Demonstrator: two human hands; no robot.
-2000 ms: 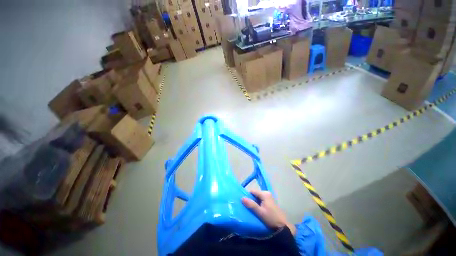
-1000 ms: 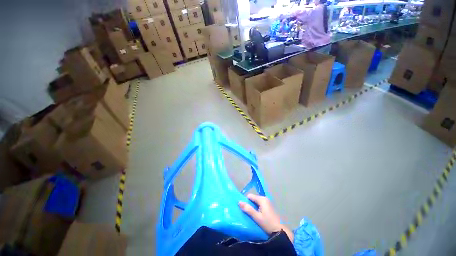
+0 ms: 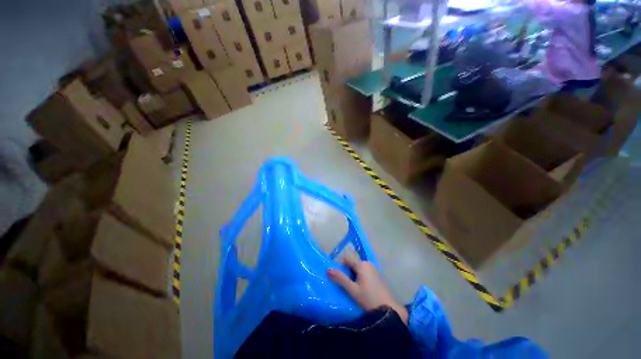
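Note:
A glossy blue plastic stool [image 3: 287, 245] is held up in front of me, with its open-sided legs pointing forward. My right hand [image 3: 365, 286] is bare and grips the stool's near right side. A blue crinkled sleeve cover shows at that wrist. A black garment [image 3: 323, 338] lies over the stool's near end and hides part of it. My left hand is not in view.
Brown cartons [image 3: 133, 280] line the left side and stacked cartons [image 3: 274, 35] stand ahead. Yellow-black tape [image 3: 415, 219] edges the grey walkway [image 3: 246, 133]. At right, open cartons [image 3: 485, 203] stand by a green bench [image 3: 457, 126], with a person in pink [image 3: 571, 42] behind.
The view has moved forward along the walkway, so the bench, open cartons and person at right are nearer. The stool stays in my right hand's grip.

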